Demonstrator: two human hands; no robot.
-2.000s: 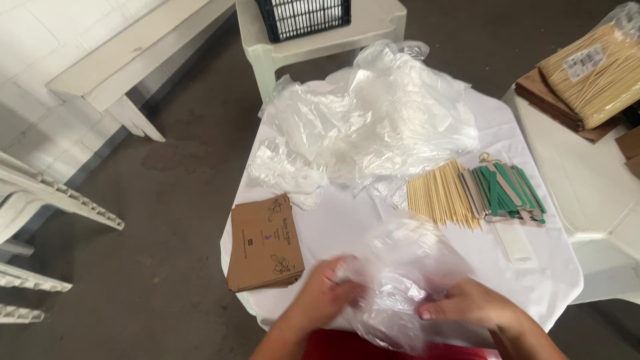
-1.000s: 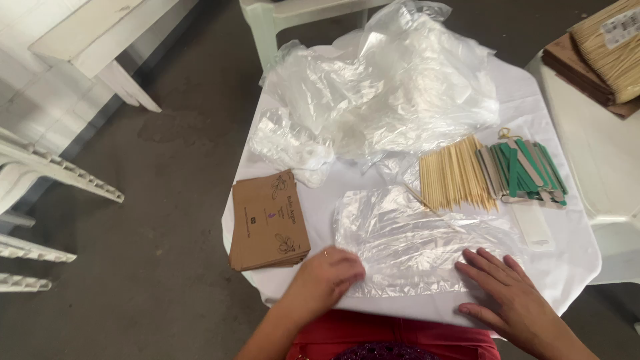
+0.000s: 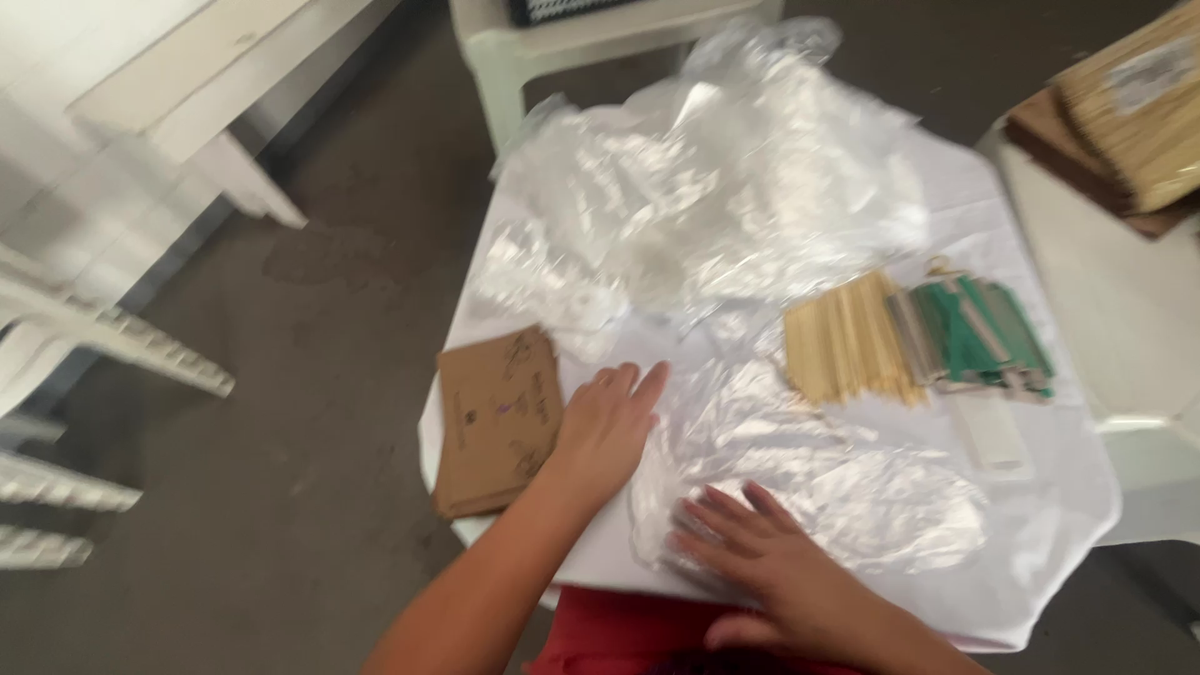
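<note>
My left hand reaches over the white-covered table, just right of a stack of printed kraft paper packets, fingers apart and holding nothing. Fingers spread, my right hand rests on the lower left part of a flat clear plastic bag. Beyond that bag lies a row of wooden skewers, and beside them a pile of green and grey strips, their material unclear. A small white rectangular piece lies below the strips. Crumpled clear plastic bags cover the far part of the table.
At the right, a white plastic table or chair bears a bag of wooden sticks on brown cardboard. A white plastic chair with a dark basket stands behind. White slatted furniture and a bench are at the left.
My left hand has moved forward from the near table edge to beside the kraft packets. My right hand has shifted left across the flat bag. Two seconds ago both hands held up clear plastic.
</note>
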